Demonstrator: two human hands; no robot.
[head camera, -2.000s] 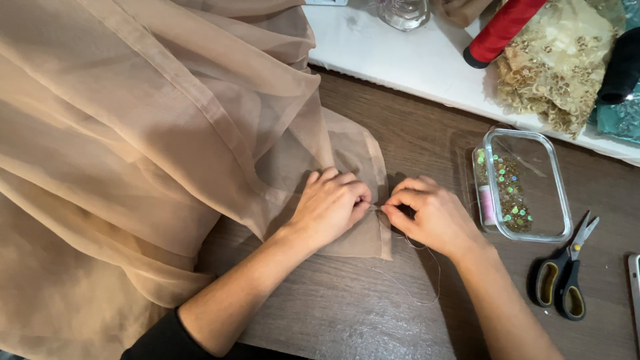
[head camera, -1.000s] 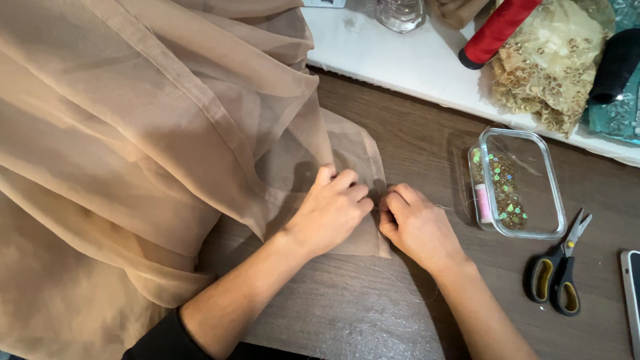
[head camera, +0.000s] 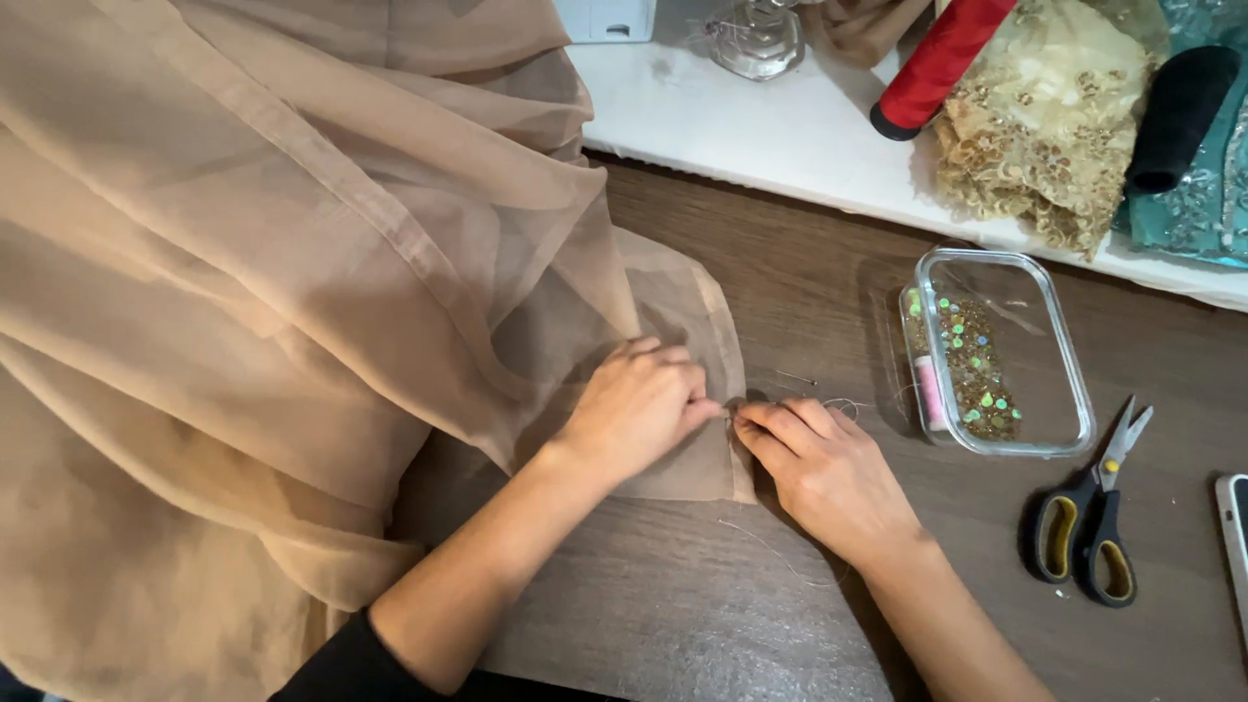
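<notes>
Sheer beige fabric (head camera: 322, 244) drapes over the left of the wooden table, its hemmed corner reaching the middle. My left hand (head camera: 643, 405) lies on that corner and pinches the hem edge between thumb and fingers. Close against it, my right hand (head camera: 804, 453) has its fingertips closed at the same edge; whatever small thing they hold is too small to make out. A thin thread (head camera: 780, 556) curls on the table below my right hand, and another loop shows above its knuckles. A thin pin or needle (head camera: 797, 377) appears to lie just right of the hem.
A clear container (head camera: 1082, 390) holds sequins, beads and a pink thread spool (head camera: 929, 393). Black-handled scissors (head camera: 1109, 478) lie right of my right hand, near a phone-like device (head camera: 1230, 531). On the white surface are a red roll (head camera: 941, 68), gold lace (head camera: 1048, 127), a black cone (head camera: 1182, 117) and a glass object (head camera: 756, 44).
My right hand has come in closer to my left hand at the hem since the earliest frame. My left hand has stayed on the fabric corner.
</notes>
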